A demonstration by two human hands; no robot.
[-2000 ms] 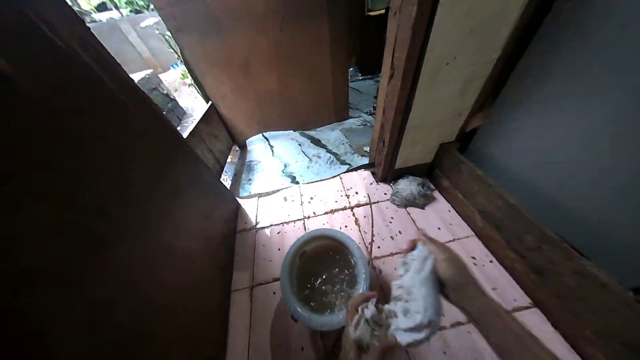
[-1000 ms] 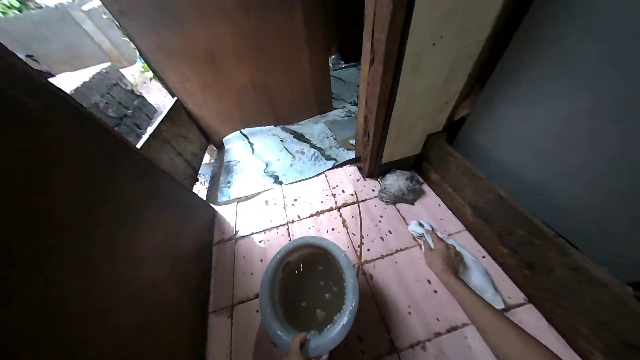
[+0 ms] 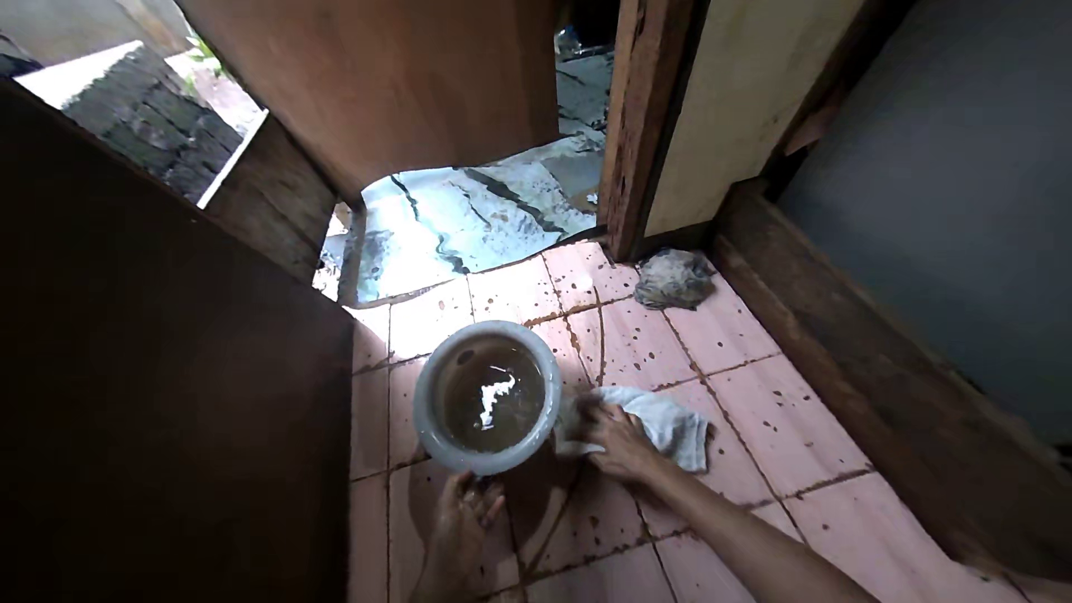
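A round grey bucket [image 3: 429, 419] of murky brown water stands on the pink tiled floor [image 3: 737, 335]. Just below its near rim is my left hand [image 3: 469, 511], fingers curled and parted; whether they touch the bucket is not clear. My right hand [image 3: 615, 440] presses on a wet white cloth [image 3: 670, 423] spread on the tiles right of the bucket, its fingers on the cloth's left part. Dark specks lie over the tiles.
A crumpled grey rag [image 3: 674, 278] lies by the wooden door post [image 3: 632, 134]. Marble-patterned sheeting [image 3: 477, 218] covers the floor beyond. A dark panel [image 3: 167, 377] borders the left side, a wooden beam [image 3: 837, 368] the right.
Two seconds ago both hands held the bunched cloth beside the bucket. The cloth was then on the floor at the right under my right hand; both have since moved left, close to the bucket.
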